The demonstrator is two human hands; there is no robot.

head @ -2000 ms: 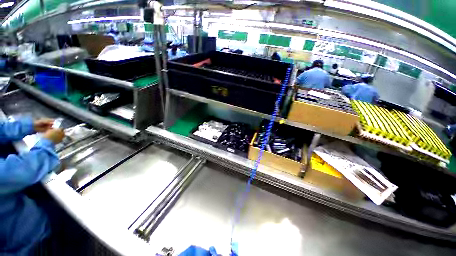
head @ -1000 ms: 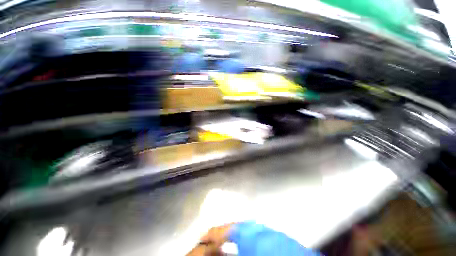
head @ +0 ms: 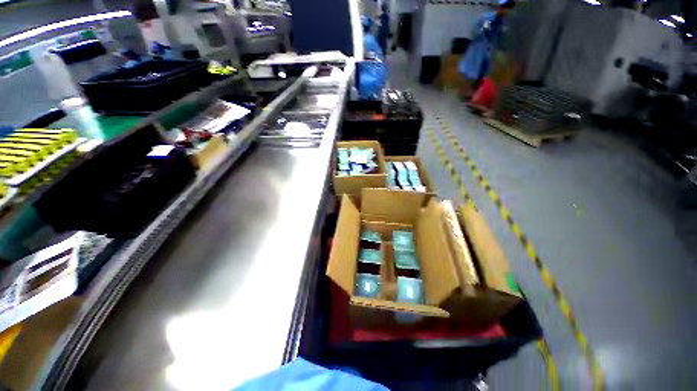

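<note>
An open brown carton (head: 390, 305) stands nearest in front of me, just right of the metal conveyor. Its flaps stick up and out. Inside are packed units (head: 410, 289) with pale teal tops, in two rows with a brown cardboard divider (head: 388, 263) between them. A second brown carton (head: 489, 260) with raised flaps stands against its right side. Both sit in a black plastic tote (head: 428, 355) with red inside. A piece of blue sleeve shows at the bottom edge. Neither of my hands is in the picture.
The shiny conveyor (head: 222, 267) runs forward on the left. Shelves beyond it hold black bins (head: 122, 179), a yellow part tray (head: 34, 156) and a printed sheet (head: 46, 279). Smaller cartons (head: 359, 183) stand ahead. Floor tape (head: 527, 244) runs on the right; a person (head: 481, 46) stands near a loaded pallet (head: 535, 137).
My view has swung right from the shelves to the cartons and floor. The hand seen at the bottom a second ago is out of the picture; only blue sleeve shows.
</note>
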